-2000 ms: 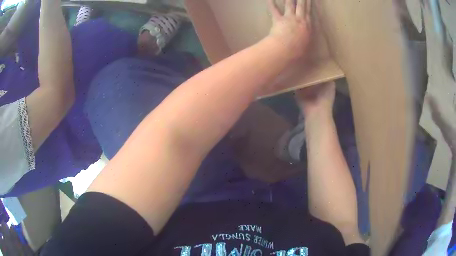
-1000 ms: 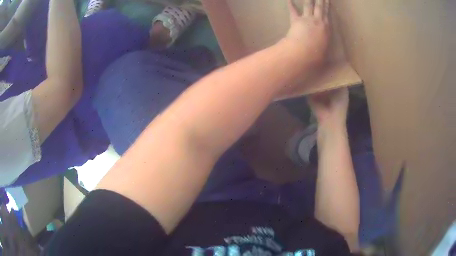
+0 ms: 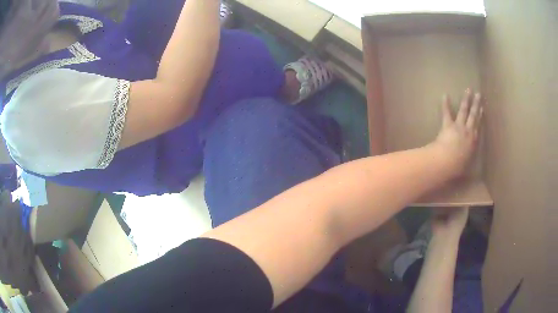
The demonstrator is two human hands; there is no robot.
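Note:
An open shallow brown folded box [image 3: 410, 79] lies at the upper right, its near end out past the table edge. Its long lid flap [image 3: 526, 153] fills the right side of the view. My left hand [image 3: 459, 137] is inside the tray, its palm against the right side near the near end, fingers spread and gripping nothing. My right hand [image 3: 450, 221] is under the near end wall of the box; its fingers are hidden by the box, so its grip cannot be told.
A white-covered table [image 3: 428, 6] lies behind the box, with cartons [image 3: 287, 15] along its edge. A seated person in purple with white sleeves [image 3: 67, 122] is close on the left, one shoe [image 3: 312, 78] on the green floor. Open cartons [image 3: 73, 263] stand at the lower left.
The view has shifted, so the box and both hands appear further right and lower. More of the tray, table and neighbour shows. My left hand stays inside the box, my right hand under it.

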